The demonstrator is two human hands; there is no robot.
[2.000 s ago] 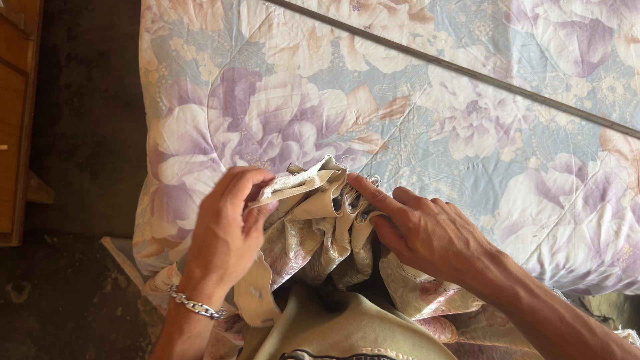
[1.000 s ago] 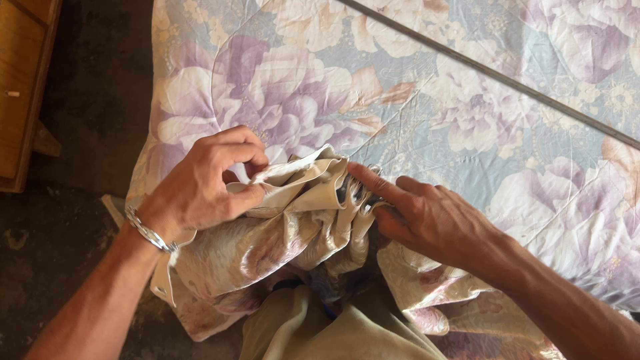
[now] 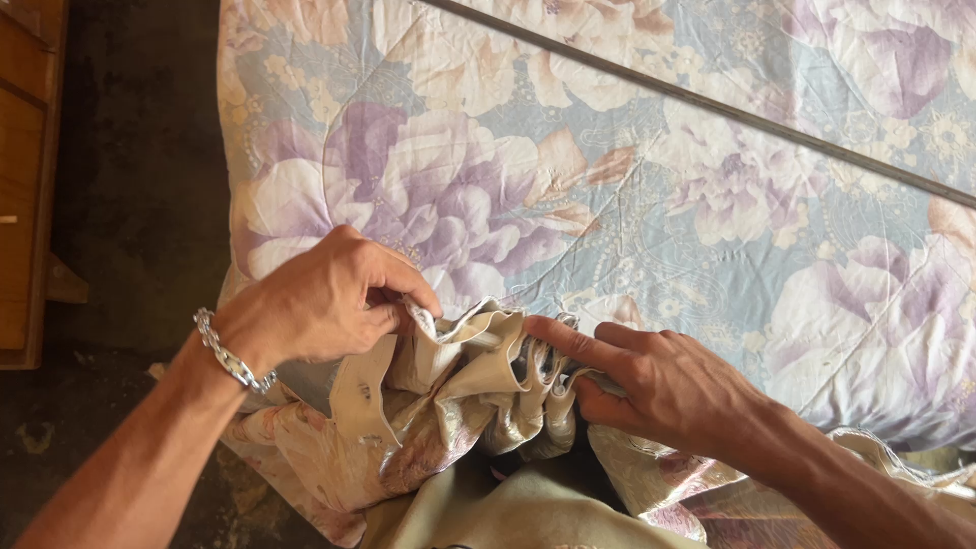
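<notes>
A length of shiny floral fabric with a cream heading band lies gathered in folds at the near edge of the bed. My left hand, with a metal link bracelet on its wrist, pinches the band's white edge between thumb and fingers. To its right, my right hand holds the stacked folds, index finger laid along their top and thumb on the near side. A thin rod seems to pass between the folds, partly hidden.
A floral quilted cover spreads over the bed beyond my hands. A long thin dark bar lies diagonally across it. Wooden furniture stands at the far left above a dark floor. More edged fabric is at the lower right.
My left hand has shifted its grip along the band's edge, and the band's loose part hangs below it. My right hand has stayed at the folds.
</notes>
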